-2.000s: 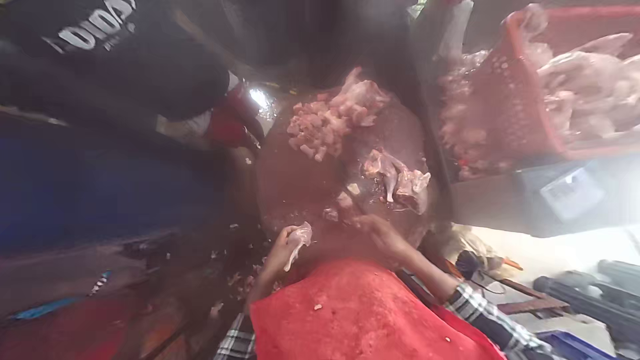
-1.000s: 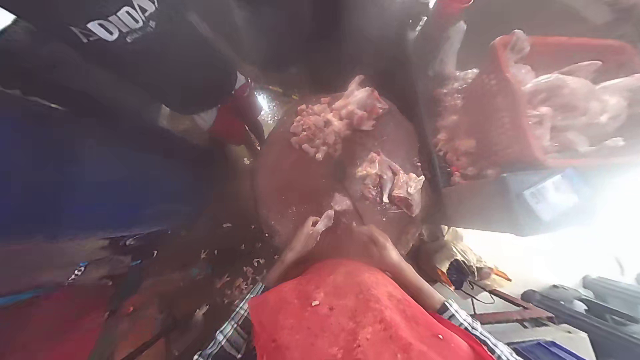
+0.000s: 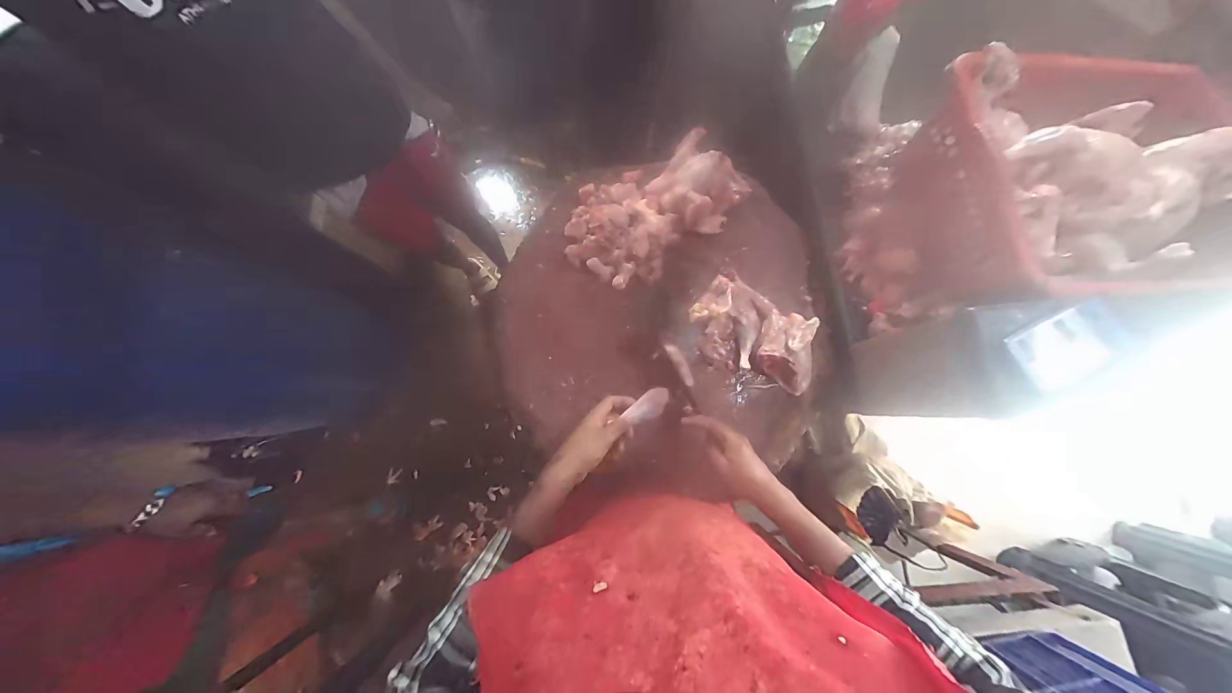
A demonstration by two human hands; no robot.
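Note:
A round chopping block [image 3: 568,337] lies before me under a hazy view. My left hand [image 3: 604,428] is closed on a pale piece of raw chicken [image 3: 647,406] at the block's near edge. Just to its right, my right hand [image 3: 722,448] has its fingers bent over the block; a dark, thin shape, perhaps a knife, runs by its fingertips, and its grip is unclear. Beyond the hands a small strip of meat [image 3: 679,365] lies on the block. Larger raw chicken parts [image 3: 756,332] rest at the right, and a heap of cut chicken pieces [image 3: 645,217] sits at the far side.
A red plastic crate [image 3: 991,192] of whole plucked chickens [image 3: 1097,183] stands at the right, with more meat pieces [image 3: 881,260] beside it. Another person in dark clothes [image 3: 260,106] is at the upper left. Scraps [image 3: 462,529] litter the floor at lower left. A blue crate [image 3: 1059,664] is at lower right.
Two seconds ago my hands were farther apart, with my left hand farther left holding a pale piece. They are now close together at the block's near edge.

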